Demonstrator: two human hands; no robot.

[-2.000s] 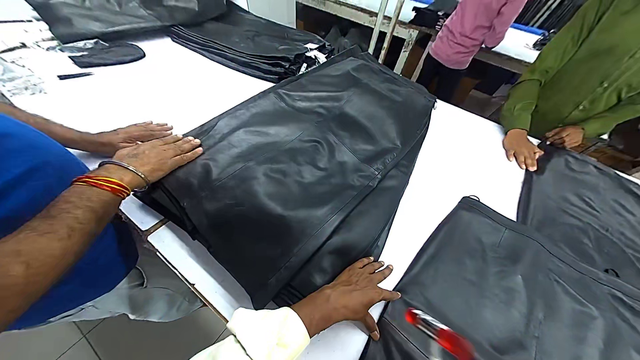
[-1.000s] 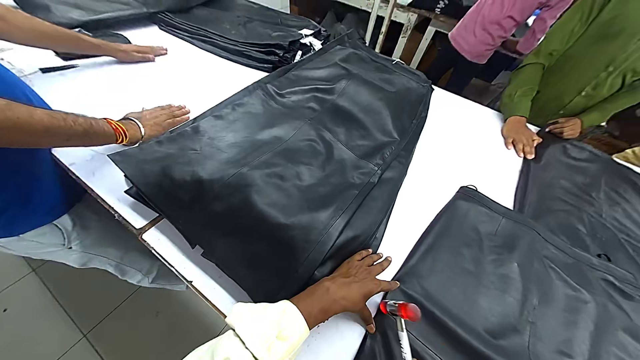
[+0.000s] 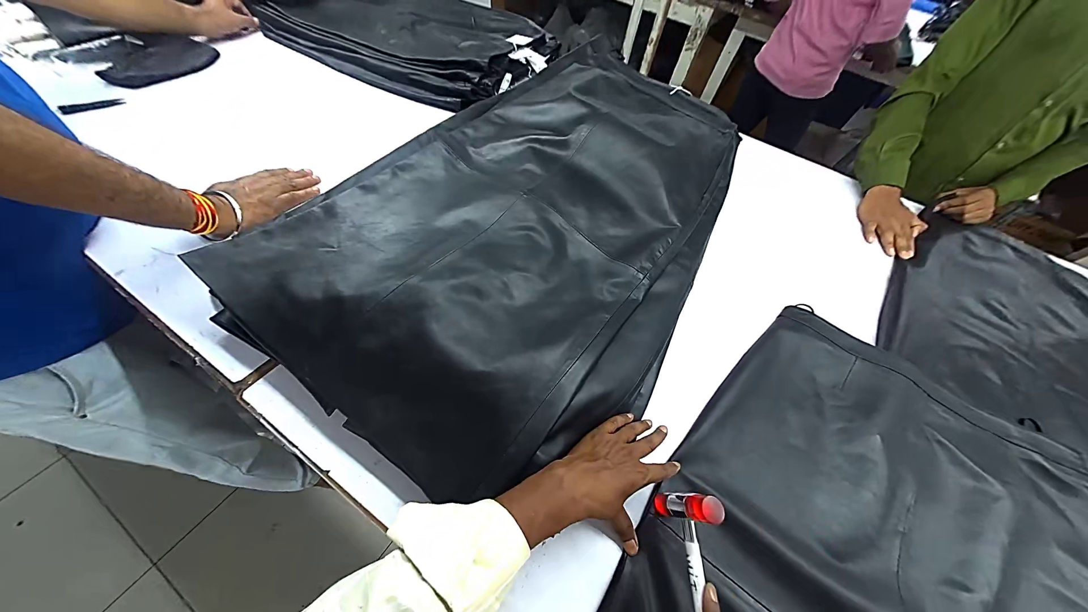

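My left hand (image 3: pixel 608 476), in a cream sleeve, lies with fingers spread at the lower right edge of a stack of black leather skirts (image 3: pixel 510 263). One fingertip of my right hand (image 3: pixel 711 597) shows at the bottom edge, against the white handle of a small mallet (image 3: pixel 690 508) with red faces. The mallet head is over the lower left edge of another black leather skirt (image 3: pixel 850 459), just right of my left hand. The rest of my right hand is out of frame. A co-worker's hand (image 3: pixel 268 195) with bracelets rests at the first stack's left edge.
More folded black leather garments (image 3: pixel 408 42) with white tags lie at the back of the white table (image 3: pixel 374 136). A black pen-like thing (image 3: pixel 92 106) lies at the left. Across the table, a person in green rests a hand (image 3: pixel 891 223) beside another black garment (image 3: pixel 994 314).
The braceletted co-worker's hands have moved back from the stack's lower left corner; one now reaches the dark pieces at the upper left. The mallet has moved up and left, nearer my left hand.
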